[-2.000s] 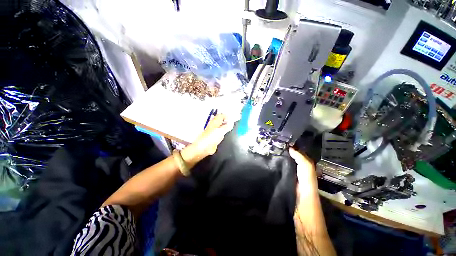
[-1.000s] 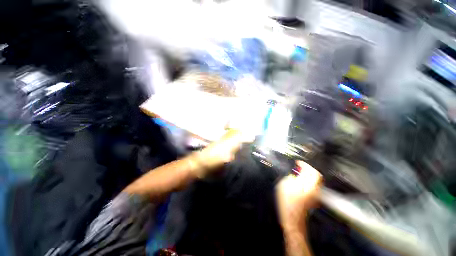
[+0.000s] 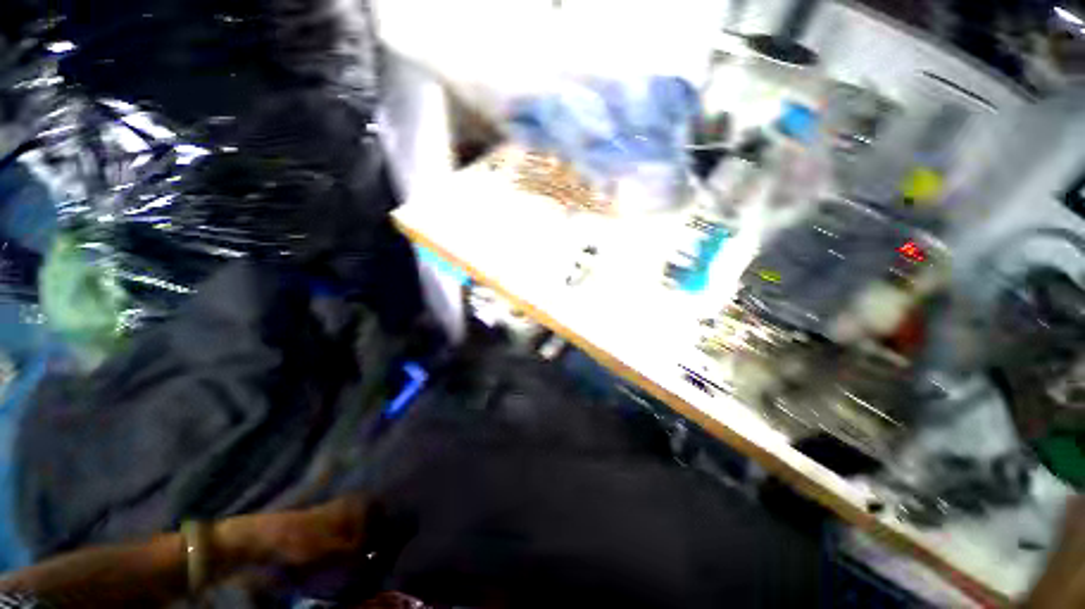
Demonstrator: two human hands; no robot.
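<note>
The picture is blurred. A dark garment point(image 3: 583, 500) lies across my lap, in front of the table edge. My left hand point(image 3: 327, 529) is low at the left, on or beside the dark cloth; its fingers are too blurred to show a grip. A small part of my right hand or forearm point(image 3: 1059, 571) shows at the lower right edge, cut off. The grey button machine head point(image 3: 821, 268) stands on the table with no hand at it. Small metal clamp parts point(image 3: 738, 339) are below it.
The white table point(image 3: 506, 256) has a wooden front edge running down to the right. A coppery button pile point(image 3: 553, 181) and bluish plastic bag point(image 3: 619, 125) lie behind. Dark garments point(image 3: 167, 416), shiny black plastic point(image 3: 226, 190) and a pale green sack point(image 3: 77, 297) are at the left.
The view has swung left. My left hand has moved from the machine down to the lower left, and my right hand to the right edge. The garment has come away from the machine head.
</note>
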